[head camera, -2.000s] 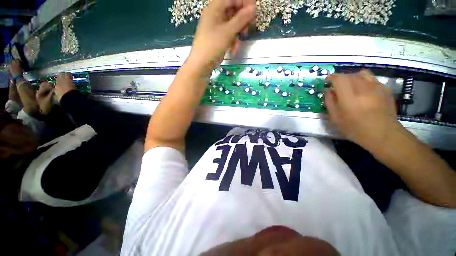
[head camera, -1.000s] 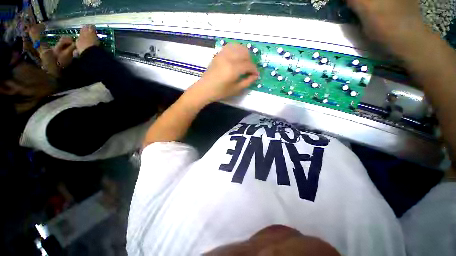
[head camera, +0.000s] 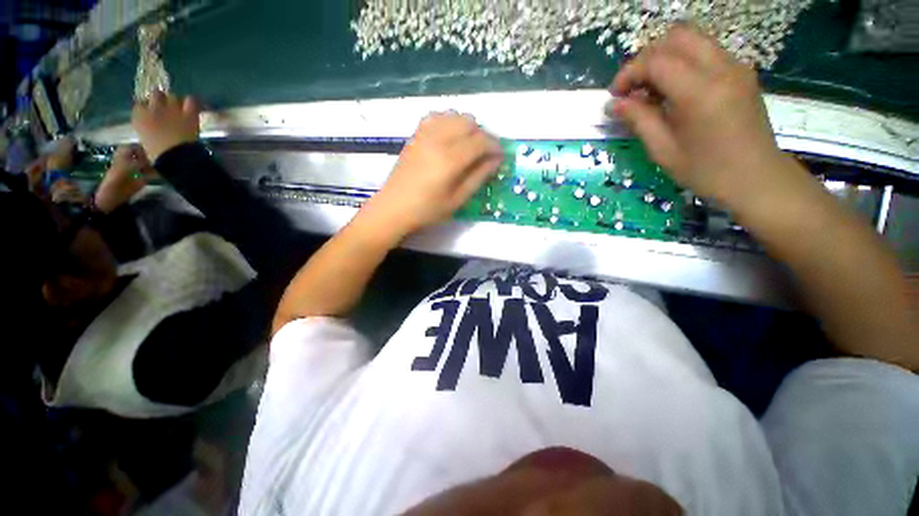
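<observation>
A green printed circuit board (head camera: 579, 191) lies in the conveyor track in front of me, dotted with small white-topped capacitors. My left hand (head camera: 443, 171) is over the board's left end with its fingers bent down; its fingertips are partly hidden, so I cannot tell if it holds a part. My right hand (head camera: 700, 111) is raised over the far rail, thumb and forefinger curled close together; whether a small component is between them is too small to tell. A wide heap of pale loose components (head camera: 484, 28) lies beyond the rail.
The white far rail (head camera: 302, 119) and the near metal rail (head camera: 645, 264) run left to right. At left, another worker's hand (head camera: 166, 126) reaches toward a smaller pale pile (head camera: 151, 66). A greyish shiny bag (head camera: 887, 25) lies at the far right corner.
Since one second ago, the view has shifted and the component heap is back in sight. My right hand has come back toward the board. The neighbour's hand has moved out to the far rail.
</observation>
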